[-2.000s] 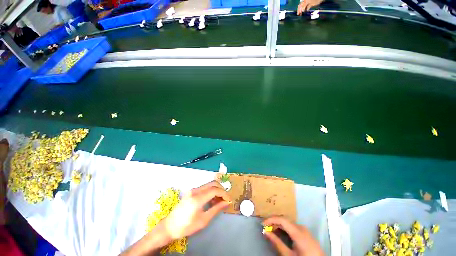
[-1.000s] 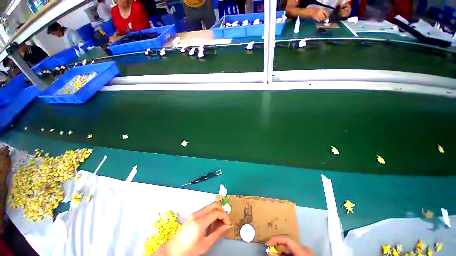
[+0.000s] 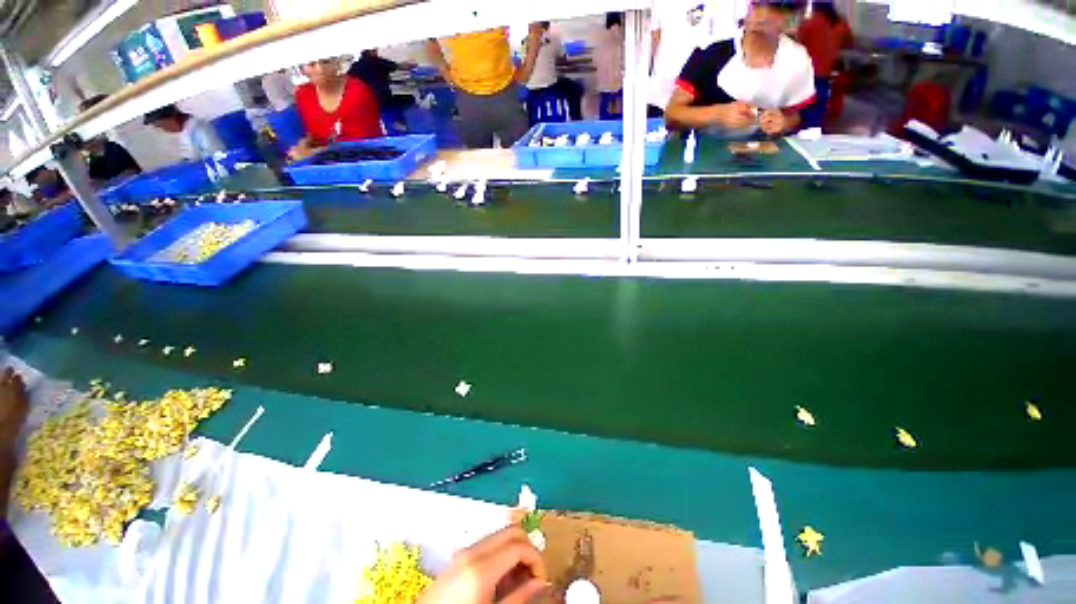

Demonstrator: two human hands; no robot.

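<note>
My left hand (image 3: 493,571) is at the lower edge, cut off by it, over the left end of the brown cardboard pad (image 3: 649,557). Its thumb and fingers are pinched together; whether they hold a piece is hidden. My right hand is out of the picture. A white disc (image 3: 582,591) lies at the pad's lower part, cut by the edge. A white spot with a green tip (image 3: 532,520) is at the pad's upper left. A pile of small yellow parts (image 3: 395,575) lies left of my hand.
Black tweezers (image 3: 478,468) and a yellow star-shaped piece (image 3: 809,540) lie on the teal edge. Small figures are spaced on the green conveyor belt (image 3: 590,354). A large yellow-white pile (image 3: 112,460) is at left. A blue bin (image 3: 212,241) stands beyond; people work across the line.
The view has tilted up, so the bench sits lower in the picture. My right hand, with a yellow-white figure earlier, has dropped out of view. My left hand stays by the pad.
</note>
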